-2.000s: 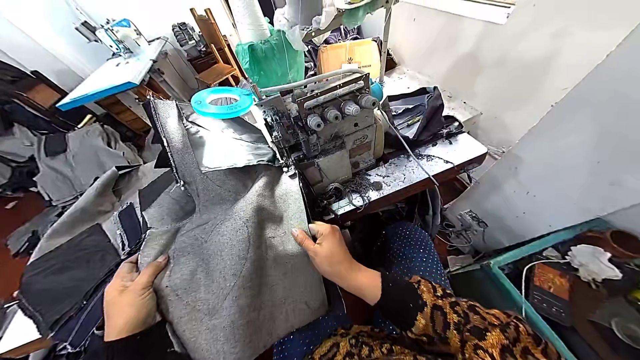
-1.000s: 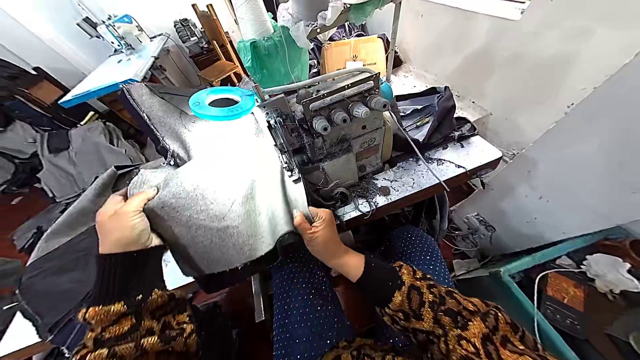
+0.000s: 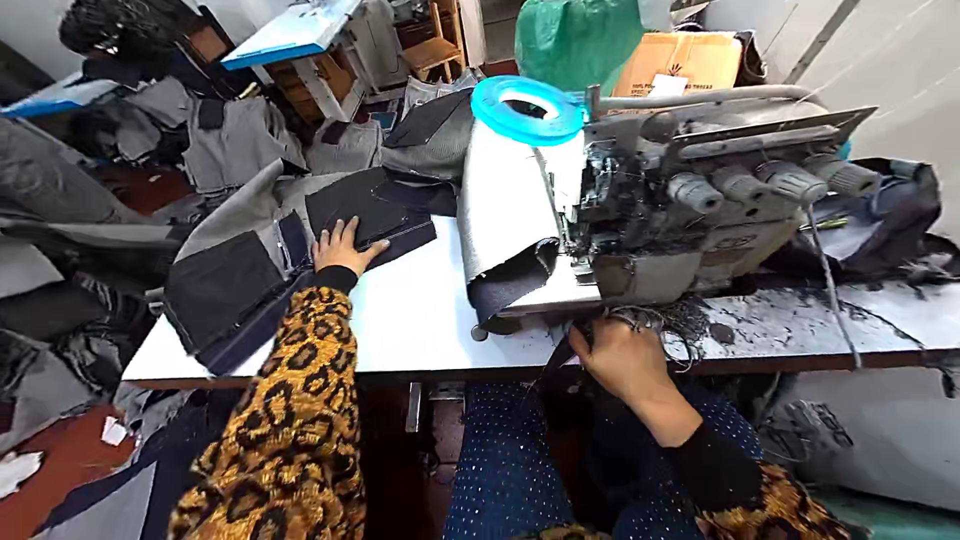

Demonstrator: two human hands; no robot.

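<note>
My left hand (image 3: pixel 345 251) lies with fingers spread on a dark denim panel (image 3: pixel 367 199) at the left of the white sewing table (image 3: pixel 420 322). Below the head of an overlock sewing machine (image 3: pixel 697 187), my right hand (image 3: pixel 626 356) is curled at the table's front edge, against dark cloth and a tangle of thread trimmings (image 3: pixel 679 322). What its fingers grip is hidden. A grey denim piece (image 3: pixel 502 202) with a dark turned-up lower edge hangs beside the needle area, under a blue ring-shaped lamp (image 3: pixel 529 110). More grey and dark denim panels (image 3: pixel 221 289) lie left of my left hand.
Dark garments (image 3: pixel 885 217) lie behind the machine at the right. A cardboard box (image 3: pixel 679 64) and a green bag (image 3: pixel 577 41) stand behind it. Piles of grey denim (image 3: pixel 232 135) fill the left side. A wooden chair (image 3: pixel 435 49) and another table (image 3: pixel 300 30) stand farther back.
My left hand has let go of the grey denim piece and moved onto the dark panel. My right hand has left that piece's edge for the table edge under the machine. The view has moved closer.
</note>
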